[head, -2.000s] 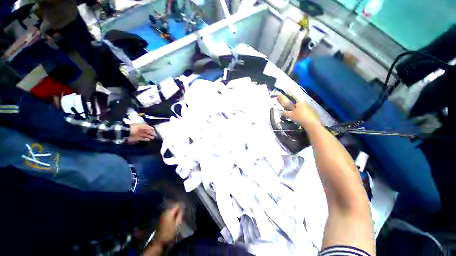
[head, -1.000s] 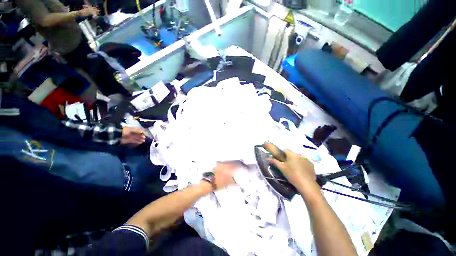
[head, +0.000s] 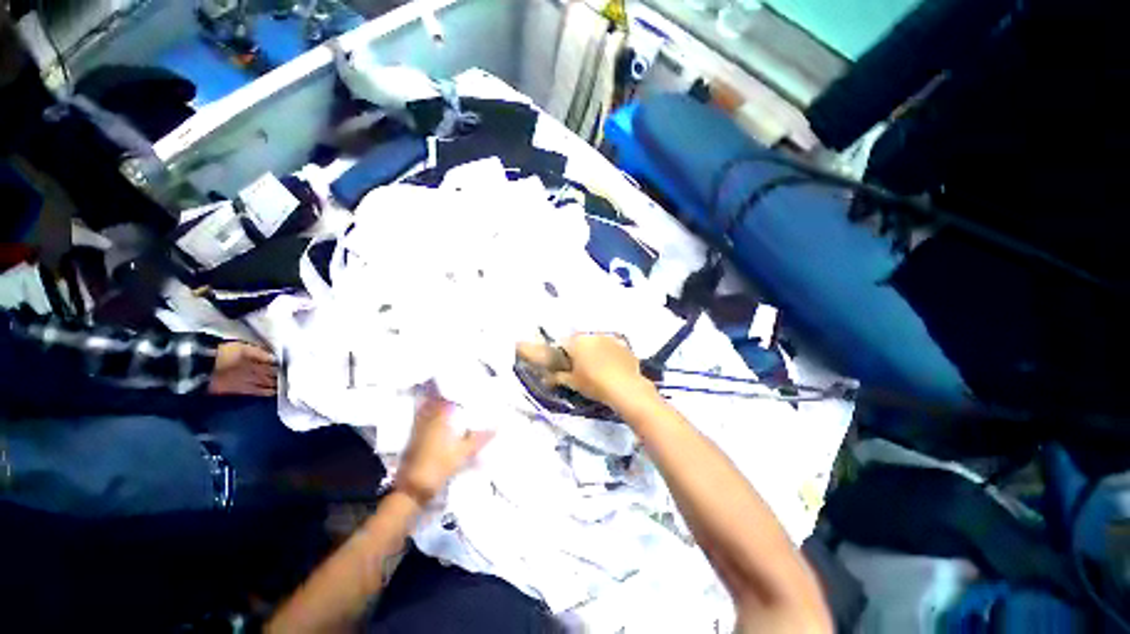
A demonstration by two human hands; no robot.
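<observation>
A large heap of white cut pieces [head: 434, 266] covers the middle of the pressing table and hangs over its near edge. My right hand [head: 592, 369] is closed on the handle of the steam iron [head: 551, 394]; the iron rests on the right part of the heap, partly hidden by my hand. My left hand [head: 436, 448] lies on the near left part of the heap with its fingers spread, somewhat blurred. I see nothing clearly gripped in it.
A person's hand [head: 244, 369] touches the heap's left edge. A blue padded roll [head: 768, 235] runs along the right, with the black hose [head: 793, 186] over it. Dark pieces [head: 502, 134] lie at the table's far end, before a grey-white trough [head: 285, 118].
The iron has moved left across the heap with my right hand. My left hand came in from out of view and now lies further left. The view has shifted to the right.
</observation>
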